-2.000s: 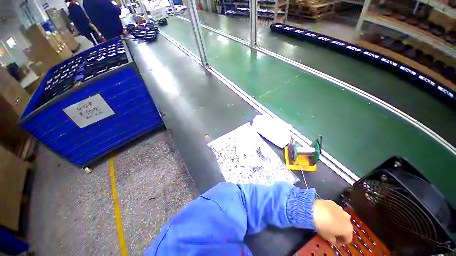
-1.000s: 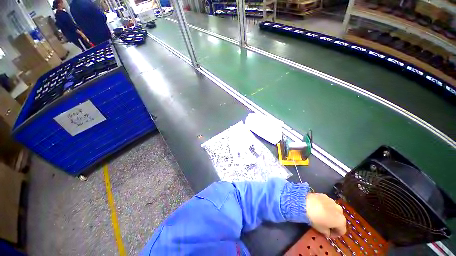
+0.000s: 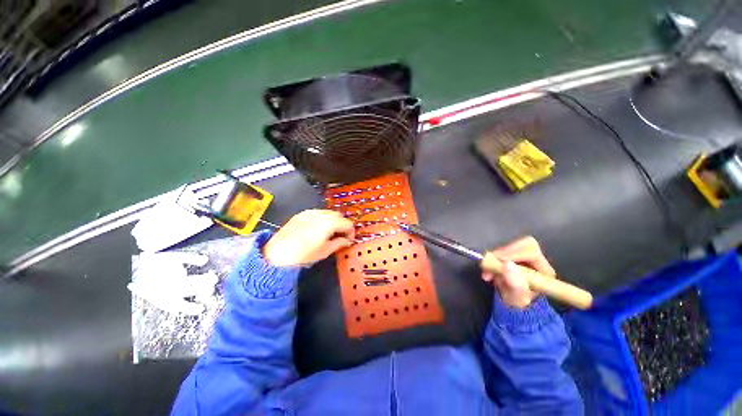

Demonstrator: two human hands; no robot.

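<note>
The orange-red perforated fixture board (image 3: 393, 304) lies in front of me, with small components in rows on its upper half and a small dark pile lower down. My right hand (image 3: 518, 270) holds the soldering iron (image 3: 549, 286) by its pale handle; its metal shaft points left, with the tip over the right end of a component row. My left hand (image 3: 312, 237) is over the board's left edge, fingers pinched. A thin strand of solder wire runs from the yellow reel stand (image 3: 254, 210) toward this hand; its end at the fingers is too small to tell.
A black fan (image 3: 346, 122) stands behind the board. A yellow sponge (image 3: 526, 163) is right of it. White gloves (image 3: 175, 284) lie on a crinkled plastic bag (image 3: 154, 333) at left, near a white piece (image 3: 167, 221). A blue bin (image 3: 630, 304) is lower right; another reel stand (image 3: 716, 179) far right.
The view has swung right and down onto the board. My right hand with the soldering iron is now in view. The blue cart and the people at left are out of view.
</note>
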